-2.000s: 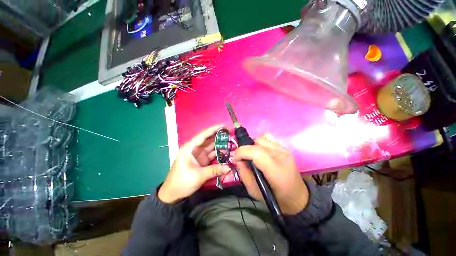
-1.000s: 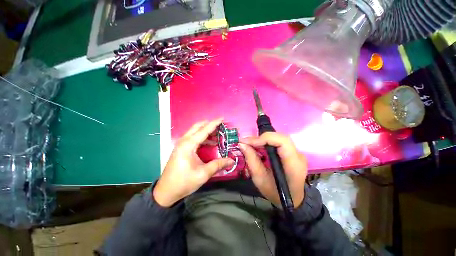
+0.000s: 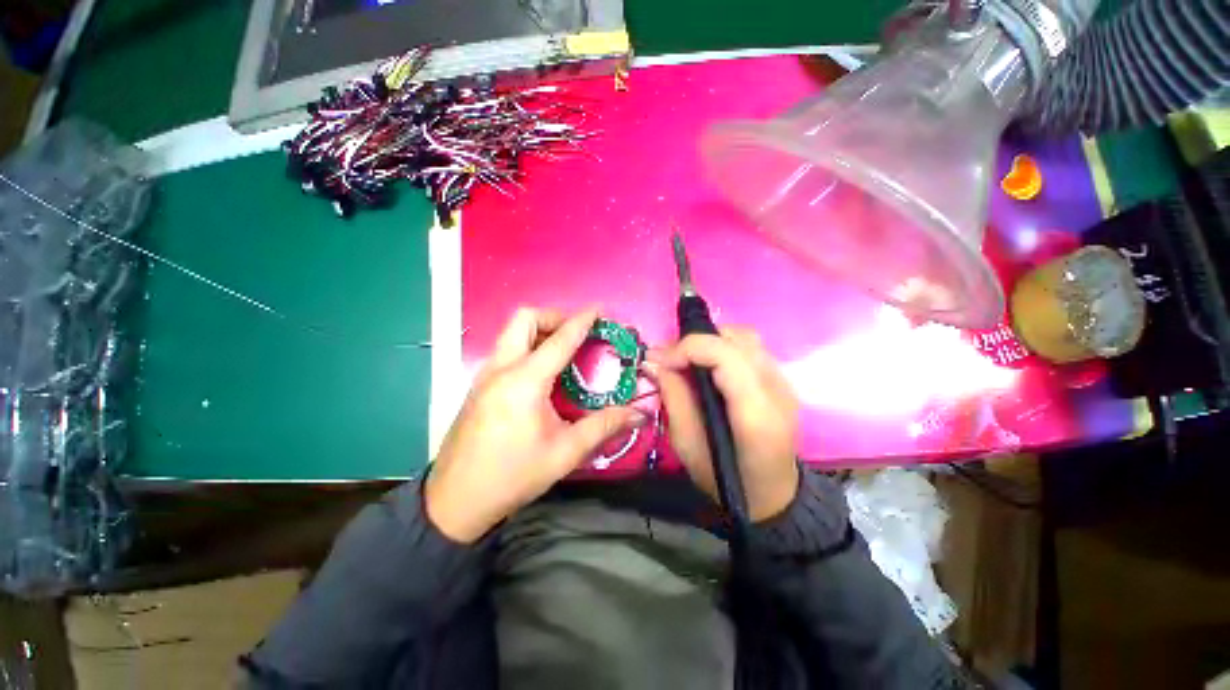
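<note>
My left hand (image 3: pixel 510 425) holds the green ring PCB (image 3: pixel 623 342) between thumb and fingers over the near edge of the pink mat. The ring's open centre faces up towards me. White and dark lead wires (image 3: pixel 621 445) hang from it. My right hand (image 3: pixel 739 411) holds the black soldering iron (image 3: pixel 704 361) like a pen, its metal tip pointing away from me and clear of the ring. My right fingertips are at the ring's right side; whether they grip it or a wire is too small to tell.
Connector leads (image 3: pixel 405 135) lie piled at the mat's back left, before the framed panel (image 3: pixel 405 61). The clear fume hood (image 3: pixel 863 169) hangs over the pink mat (image 3: pixel 580 256). The tip cleaner (image 3: pixel 1079 305) and an orange piece (image 3: pixel 1021 177) are at right. Blister trays (image 3: pixel 61 364) stand left.
The ring has turned from nearly edge-on to showing its open centre. My right hand and the iron have shifted slightly left, relative to the mat.
</note>
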